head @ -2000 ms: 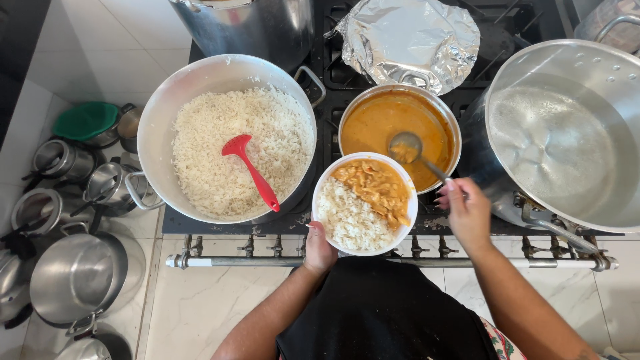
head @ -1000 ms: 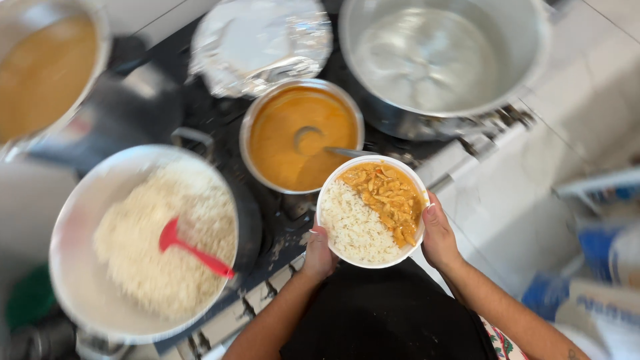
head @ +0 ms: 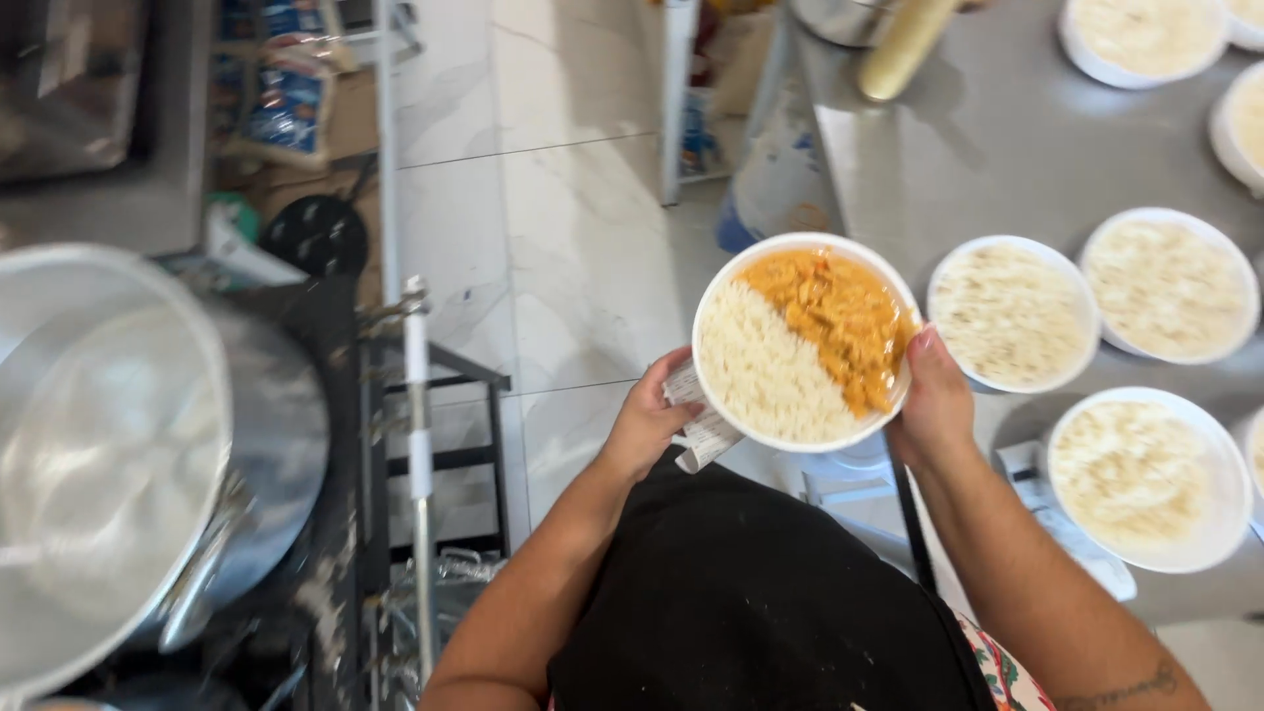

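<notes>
A round white bowl point(head: 805, 342) is held level between my two hands, over the floor near the edge of a steel table. White rice fills its left part and an orange, saucy stew its right part. My left hand point(head: 652, 415) grips the bowl's left side and also has a printed paper slip point(head: 706, 425) under it. My right hand point(head: 931, 400) grips the right side, thumb on the rim. Just to the right, a similar bowl of rice point(head: 1015, 314) stands on the table.
The steel table point(head: 889, 197) carries several more rice bowls point(head: 1145, 479) and a yellowish cylinder point(head: 904, 49). On the left, a large metal pot point(head: 212, 395) of clear liquid stands on the stove, whose front rail point(head: 420, 444) juts out. Shelves with packages point(head: 291, 109) stand beyond.
The view has swung right, from the stove to the steel table. My right hand has let go of the ladle, left in the orange sauce pot, and now holds the bowl with my left.
</notes>
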